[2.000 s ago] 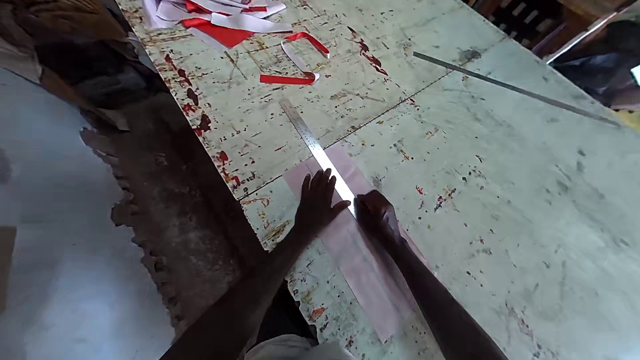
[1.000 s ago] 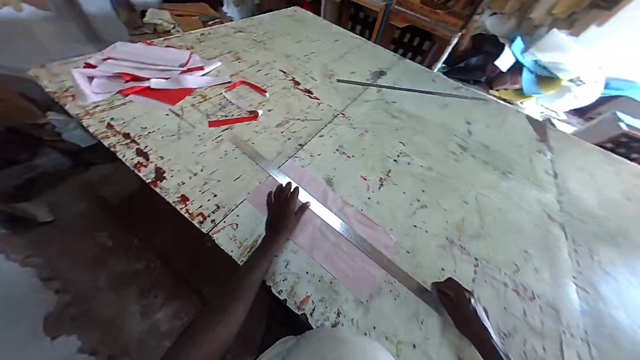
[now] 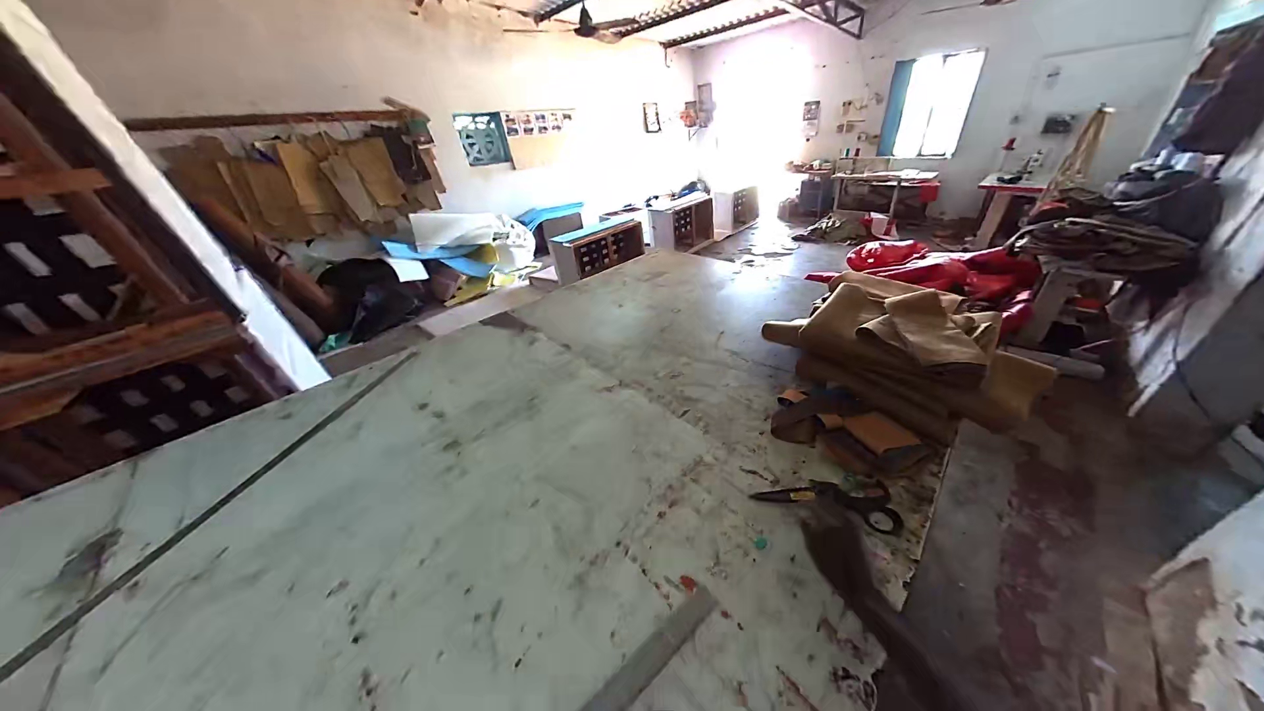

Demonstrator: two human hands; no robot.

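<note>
My right hand [image 3: 834, 528] is blurred and reaches from the lower right to a pair of scissors [image 3: 815, 496] with dark handles. It is at or just beside the scissors; whether the fingers touch them I cannot tell. The scissors lie near the right edge of the worktable [image 3: 533, 444], blades pointing left. The end of a metal ruler [image 3: 657, 652] shows at the bottom, left of my right arm. My left hand is out of view.
A long thin metal strip [image 3: 207, 513] lies across the table's left part. Brown sheets and rolls [image 3: 904, 341] are piled at its right edge, with dark and tan scraps [image 3: 859, 434] before them. Red material [image 3: 938, 267] lies behind, and shelving [image 3: 128, 346] stands at the left.
The view has swung far to the right. My right hand has left the ruler's end and is now by the scissors. The pink sheet and my left hand are out of view.
</note>
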